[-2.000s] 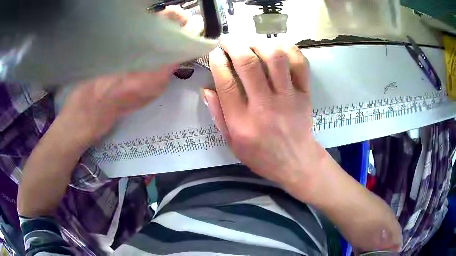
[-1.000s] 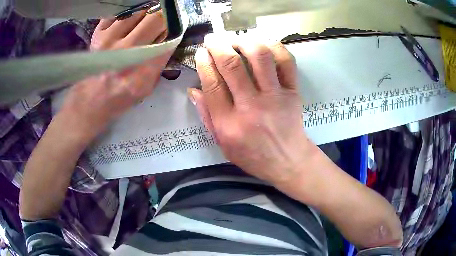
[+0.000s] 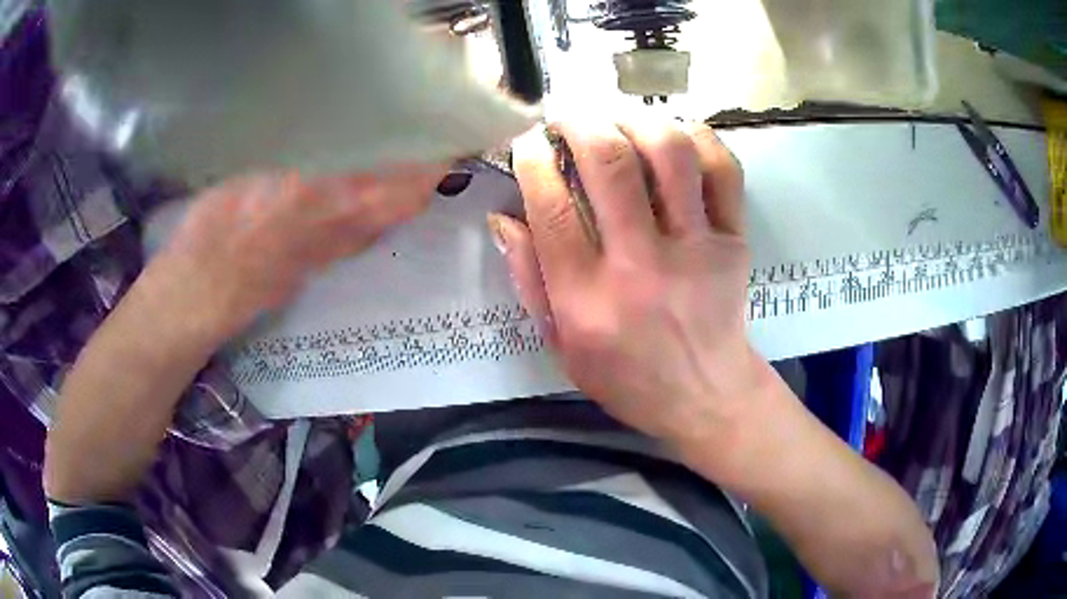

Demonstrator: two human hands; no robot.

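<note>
The sewing machine head, a pale blurred shape [image 3: 281, 88], fills the upper left and covers part of the work. My right hand [image 3: 638, 246] lies palm down near the needle area, fingers close together and fingertips in the bright glare. A sliver of fabric shows by its index finger, but what lies under the hand is hidden. My left hand [image 3: 310, 228] is blurred, left of the needle area, with its fingers partly behind the machine head; whether it holds anything cannot be told. Plaid fabric [image 3: 88, 252] lies beyond my left wrist.
Thread snips [image 3: 1002, 164] lie at the table's right, beside a yellow box [image 3: 1057, 164]. A printed ruler scale [image 3: 404, 343] runs along the white table's front edge. More plaid fabric [image 3: 977, 433] hangs at the right, next to a blue edge [image 3: 853, 404]. A dark hole [image 3: 454, 184] shows in the table.
The view has shifted back and forth with the head. The left fingers, visible one second ago beyond the machine head, are now covered. The right hand stays flat by the needle area.
</note>
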